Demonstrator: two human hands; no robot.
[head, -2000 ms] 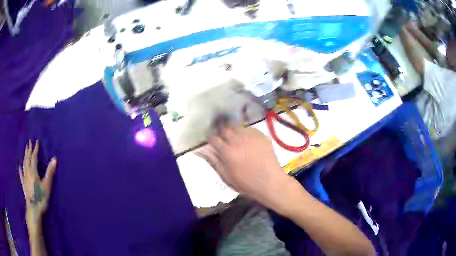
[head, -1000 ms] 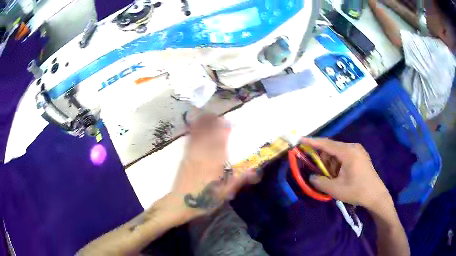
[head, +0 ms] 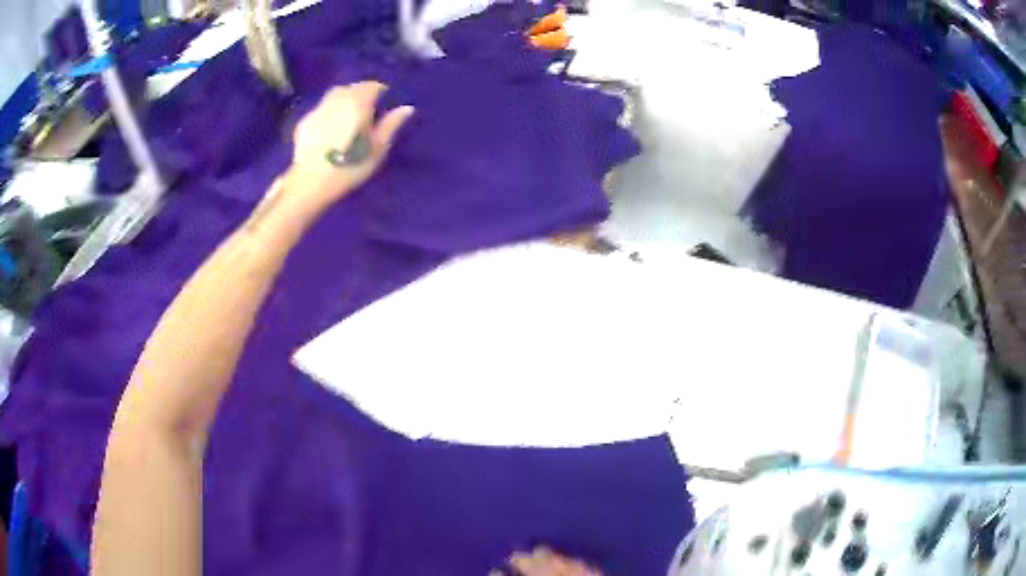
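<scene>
Large dark purple cloth (head: 484,146) spreads over the left and middle of the view and continues below a white pointed surface. My left hand (head: 351,129), with a dark mark on its back, lies on the cloth at the upper left. Its thumb is apart from the fingers and nothing shows in it. Only blurred fingers of my right hand (head: 546,563) show at the bottom edge, over the purple cloth. The rest is cut off, so its grip is hidden. No scissors are visible.
The overexposed white pointed surface (head: 518,349) crosses the middle. A white machine part with dark knobs (head: 833,534) stands at the lower right. More purple cloth (head: 861,158) lies at the upper right. An orange item (head: 549,30) is at the top. Pale upright bars stand upper left.
The view has swung left, away from the machine bed and blue basket. My left hand is now on the cloth. The scissors held in my right hand are out of view.
</scene>
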